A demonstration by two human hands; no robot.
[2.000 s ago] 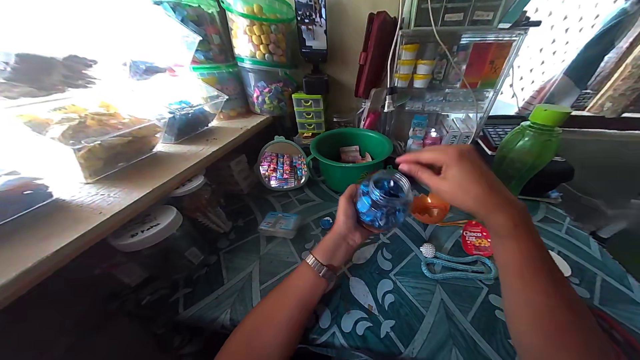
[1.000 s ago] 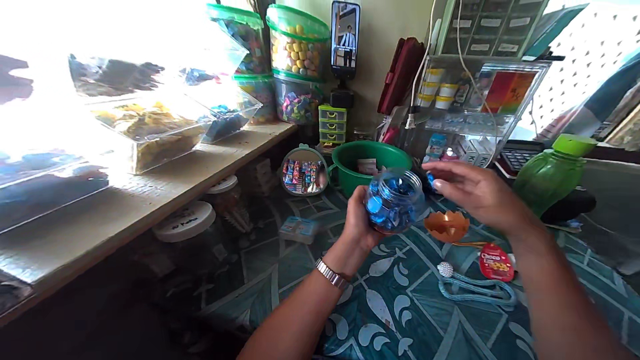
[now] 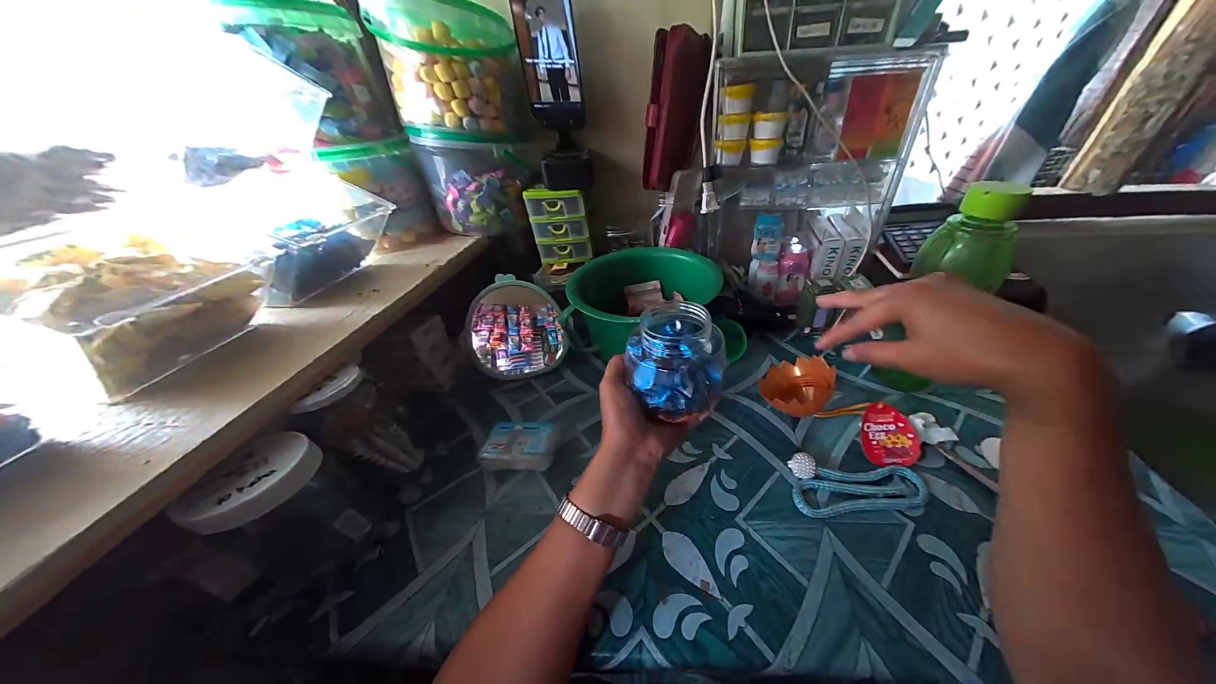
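My left hand point(image 3: 632, 408) holds a clear, open-topped jar point(image 3: 676, 366) from below and the left side. Blue wrapped pieces fill much of it. My right hand point(image 3: 912, 328) hovers to the right of the jar with its fingers apart and nothing seen between them. Below its fingertips an orange scalloped bowl point(image 3: 796, 388) rests on the patterned tablecloth. A red tag point(image 3: 890, 435) with writing and a coiled light-blue cord point(image 3: 860, 492) with a white beaded ball lie nearer to me. Behind the jar stands a green plastic basin point(image 3: 594, 304) with what looks like paper money inside.
A round mirror point(image 3: 516, 328) and a small flat case point(image 3: 519, 445) are left of the jar. A green bottle point(image 3: 969, 237) stands behind my right hand. Clear containers point(image 3: 171, 332) line the wooden shelf point(image 3: 380, 313) at left. White-lidded jars point(image 3: 249, 480) sit below it; a phone point(image 3: 549, 52) stands behind.
My right hand, near the jar's mouth two seconds ago, has moved away to the right and its fingers have spread. The jar remains in my left hand.
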